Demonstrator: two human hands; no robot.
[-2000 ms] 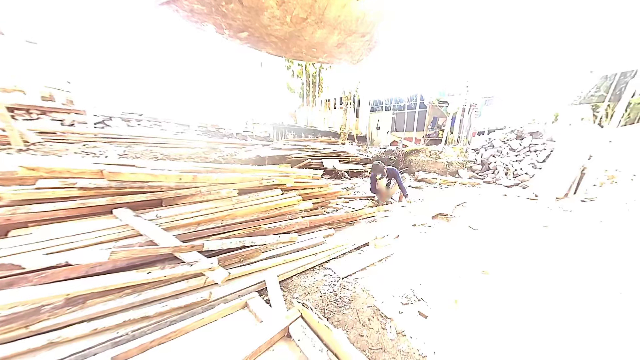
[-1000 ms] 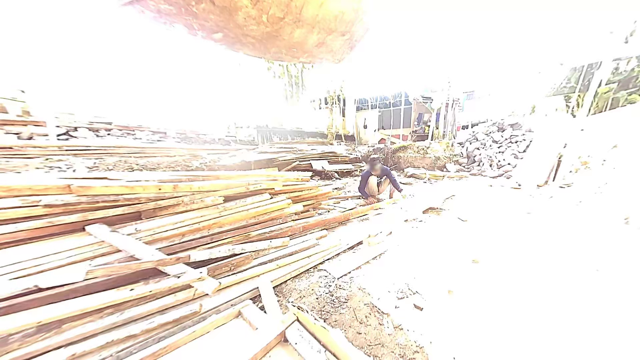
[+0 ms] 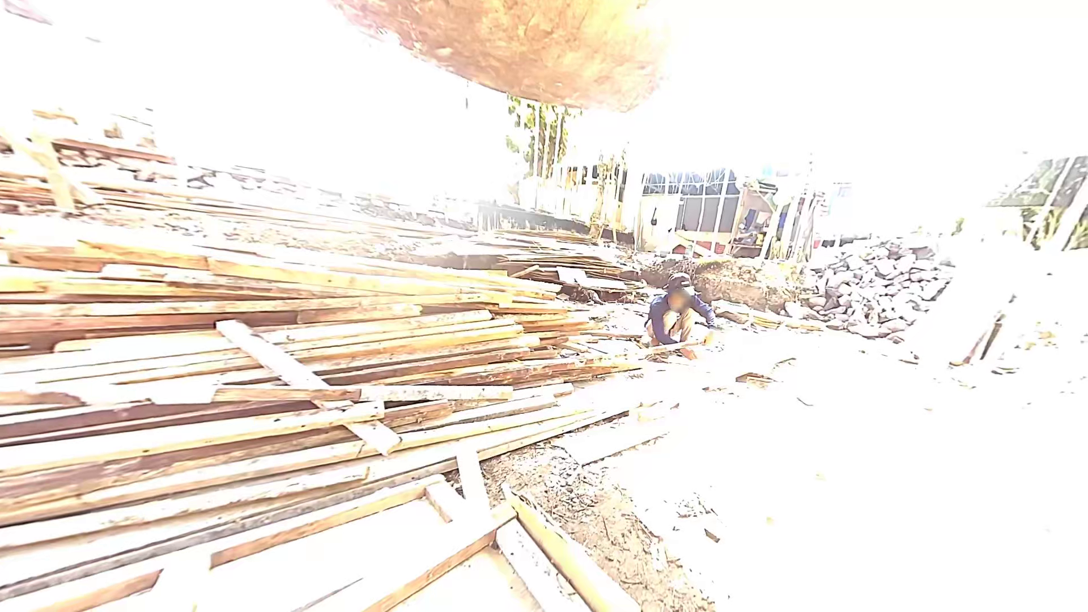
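Neither my left hand nor my right hand shows in the head view, so what they hold is hidden. Long wooden boards [image 3: 280,433] lie stacked over the left half, with a short pale board [image 3: 285,361] lying across them. At the bottom, a wooden frame [image 3: 450,557] of narrow boards rests on the ground. A blurred orange-brown shape [image 3: 527,47], too unclear to name, hangs over the top edge.
Another person [image 3: 677,314] in a dark blue top and cap crouches at the far end of the stack, hands low. Behind are a heap of broken stones [image 3: 880,285] and a fenced structure [image 3: 705,208]. Bright, overexposed ground [image 3: 850,459] spans the right.
The view has shifted slightly. The crouching person leans lower than one second ago, with arms stretched toward the ground.
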